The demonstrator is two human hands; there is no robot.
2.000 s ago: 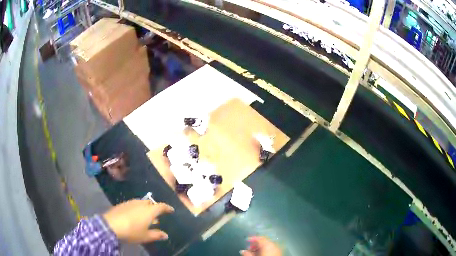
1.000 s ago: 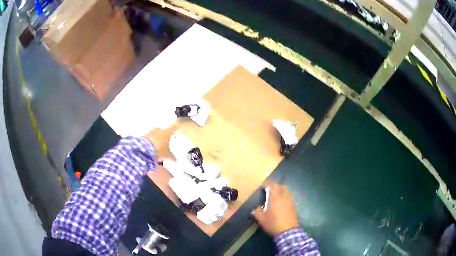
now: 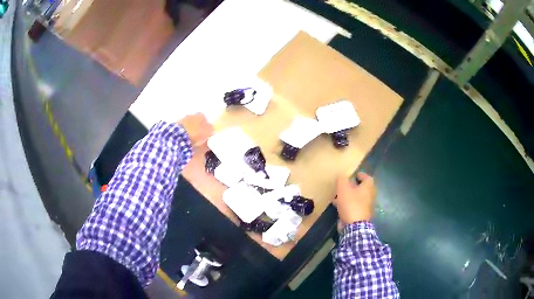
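A brown cardboard sheet point(image 3: 351, 76) lies on the dark green table. Several white square parts with black pieces point(image 3: 243, 201) sit clustered at its near left side. One more white part point(image 3: 257, 98) lies behind them. Two others point(image 3: 338, 117) lie side by side at its right. My left hand point(image 3: 198, 129) is at the sheet's left edge, over the white sheet's border, its fingertips hidden. My right hand point(image 3: 355, 198) is at the sheet's right edge, fingers bent, with no part seen in it. Whether either hand grips the sheet cannot be told.
A large white sheet point(image 3: 205, 58) lies partly under the cardboard. Brown cartons point(image 3: 117, 35) stand at the upper left beside the aisle with its yellow line. A chipped cream frame point(image 3: 404, 47) and post run behind the table. A whitish object point(image 3: 200, 270) shows at lower left.
The white part beside the sheet at first, then at my right hand, now seems to lie on the sheet beside the right one. My hands moved forward to the sheet's edges. The view shifted.
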